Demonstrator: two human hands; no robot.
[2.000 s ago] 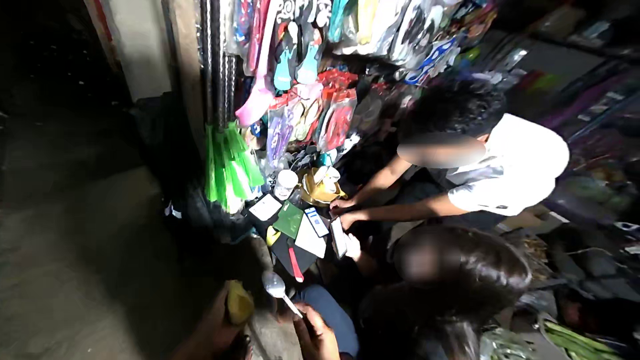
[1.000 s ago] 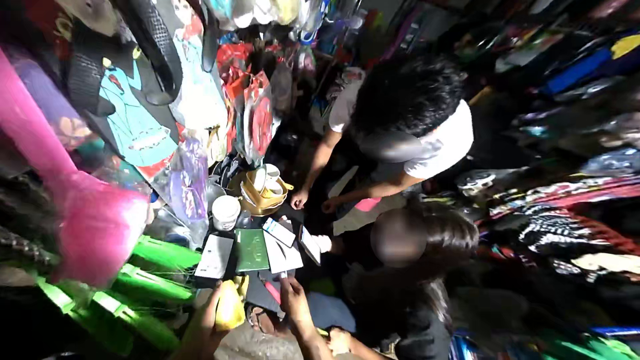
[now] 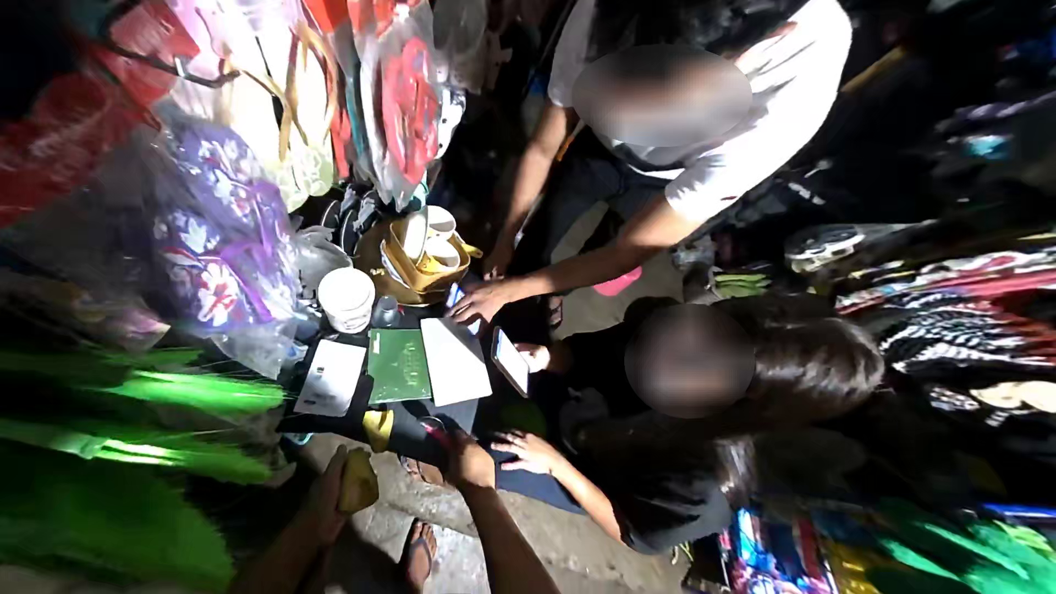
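My left hand (image 3: 332,488), low in the head view, holds a yellow piece of fruit or vegetable (image 3: 358,482). My right hand (image 3: 469,462) reaches to the near edge of the dark table (image 3: 412,419); its fingers are closed around a small pinkish-red thing, too blurred to name. Just beyond my hands lies another yellow piece (image 3: 378,430). A white card or device (image 3: 332,378), a green booklet (image 3: 399,365) and a white sheet of paper (image 3: 455,361) lie side by side. Behind them stand a white plastic tub (image 3: 346,299) and a yellow container (image 3: 425,252) holding white cups.
Across the table a person in a white shirt (image 3: 755,124) reaches over it. Beside my right hand, a long-haired person (image 3: 660,495) holds a phone (image 3: 510,361). Plastic-wrapped flip-flops (image 3: 219,231) hang at the left, above blurred green items (image 3: 190,396). A sandaled foot (image 3: 421,549) is below.
The spoon seen in my right hand two seconds ago is no longer visible there. The person in white has moved a hand onto the phone near the paper. The view has swung and moved closer.
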